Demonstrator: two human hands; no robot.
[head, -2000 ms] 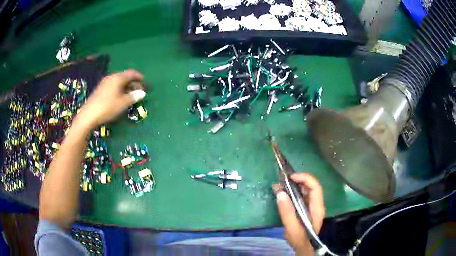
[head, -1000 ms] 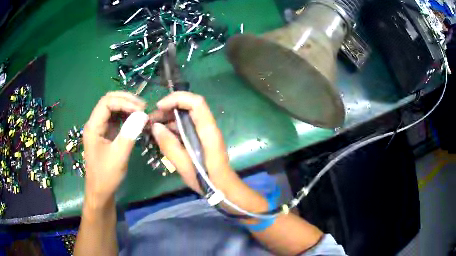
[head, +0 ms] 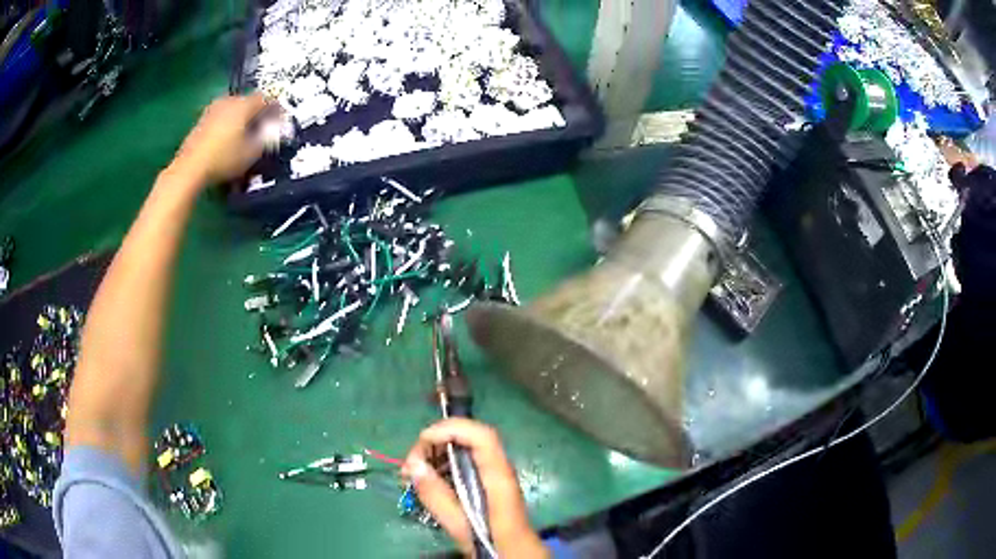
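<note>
My left hand (head: 224, 137) is at the left wall of the black tray (head: 437, 164). White shows at its fingertips; blur hides whether this is a finger cot or a housing. My right hand (head: 475, 470) grips the soldering iron (head: 464, 464), its metal tip pointing up and away, over the bench. A red wire (head: 382, 456) runs to my right fingertips. A small board part (head: 408, 502) shows partly beside and below that hand. A lead with black-and-white parts (head: 339, 466) lies just left of it. White housings (head: 404, 82) fill much of the tray.
A tangled pile of leads (head: 350, 278) lies before the tray. Boards (head: 33, 409) lie on the dark mat at left, two more (head: 186, 475) beside it. The fume hood (head: 612, 339) stands at right on its ribbed hose. Another person's hand (head: 959, 158) shows at far right.
The view has shifted, showing more of the tray. My left hand has left my right hand and reached to the tray. My right hand with the iron is now lower, near the bench's front edge.
</note>
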